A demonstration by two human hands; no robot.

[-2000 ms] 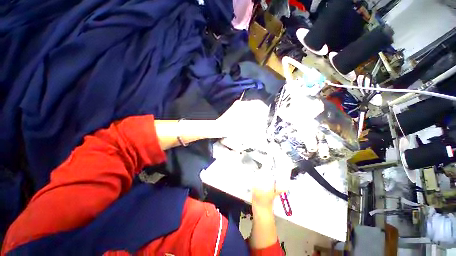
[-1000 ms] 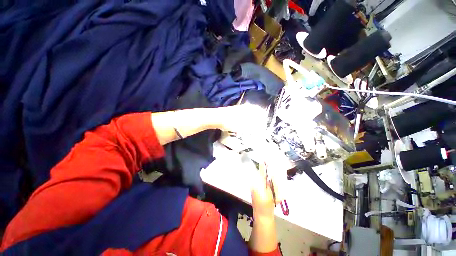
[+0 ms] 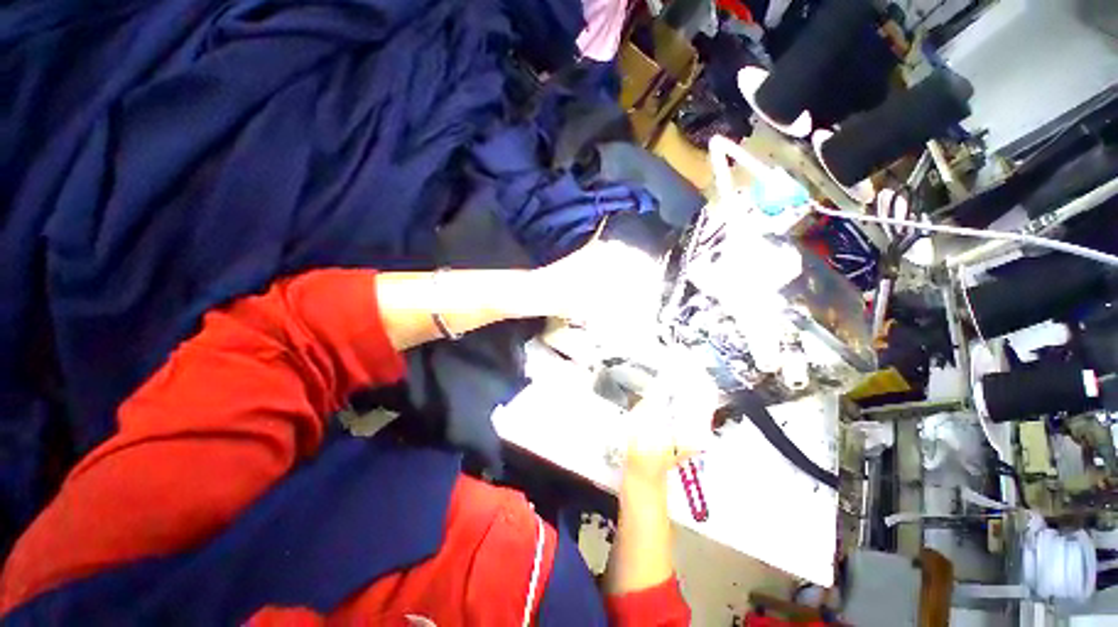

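The overlock machine stands on a small white table, its head largely washed out by lamp glare. My left hand is at its left side, overexposed; a thin dark tip sticks up by the fingers, and I cannot tell what it holds. My right hand is close in front of the machine's lower front, also washed out, its fingers hidden in glare. Red-handled thread snips lie on the table just beside my right hand. A black strip runs from the machine across the table.
A large navy fabric heap fills the left and upper left. Dark fabric hangs at the table's left edge. A white lamp arm bends over the machine. Black thread cones stand behind it on white bases.
My right hand has moved up toward the machine front from one second ago. The slim dark tool seen at its fingers then no longer shows. My left hand has stayed nearly in place.
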